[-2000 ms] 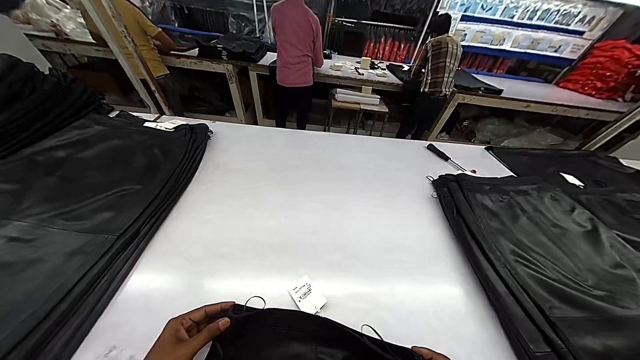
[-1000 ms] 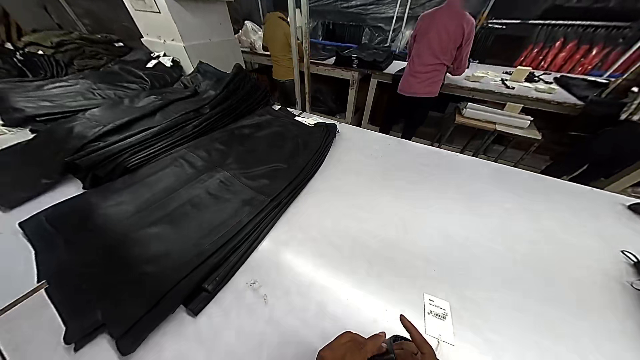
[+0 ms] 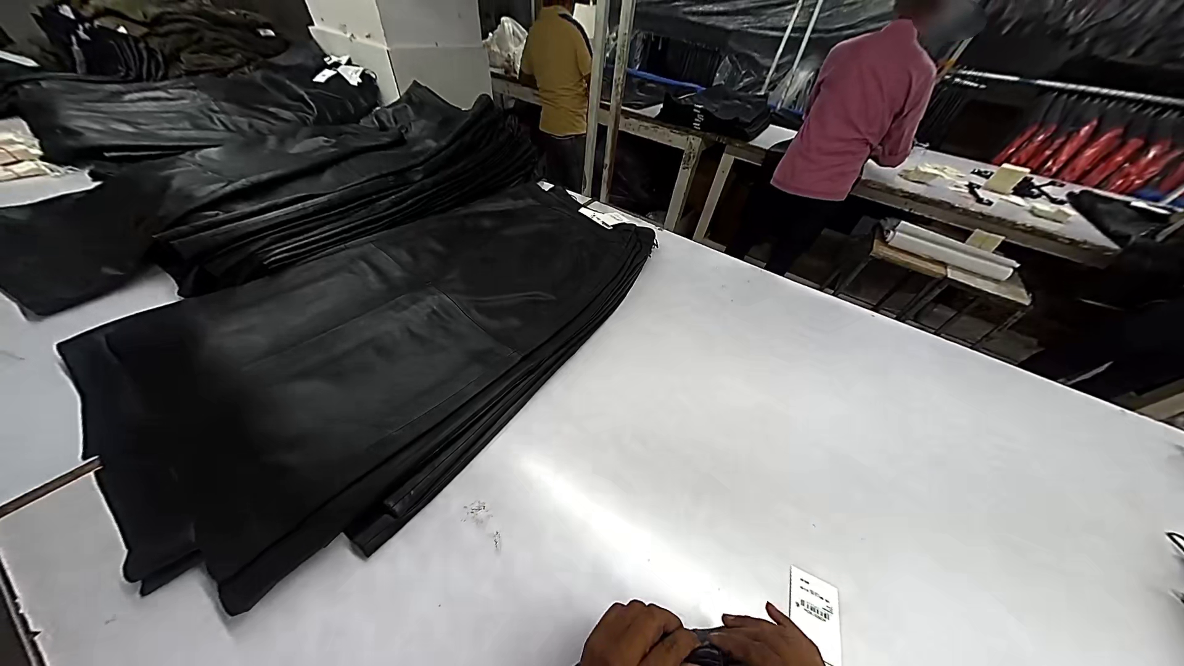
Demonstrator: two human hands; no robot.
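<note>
At the bottom edge, my left hand [image 3: 636, 635] and my right hand [image 3: 766, 640] are side by side, gripping a dark garment [image 3: 708, 651] between them. Most of that garment lies below the view. A white paper hang tag [image 3: 816, 610] bearing print lies on the white tabletop [image 3: 786, 416] just right of my right hand. Left of my hands lies a stack of black leather-like garments [image 3: 370, 351], spread at an angle, with white tags [image 3: 606, 216] at its top end.
More black garment piles [image 3: 305, 194] cover the far left, by a white pillar [image 3: 425, 51]. Beyond the table's far edge, a person in a pink top [image 3: 860, 111] and a person in a yellow top [image 3: 557, 69] stand at benches. Thin black cord loops [image 3: 1176, 541] show at right.
The view has swung left since two seconds ago. My hands, apart on the black garment then, are now close together on it. The left hand shows more fully than one second ago.
</note>
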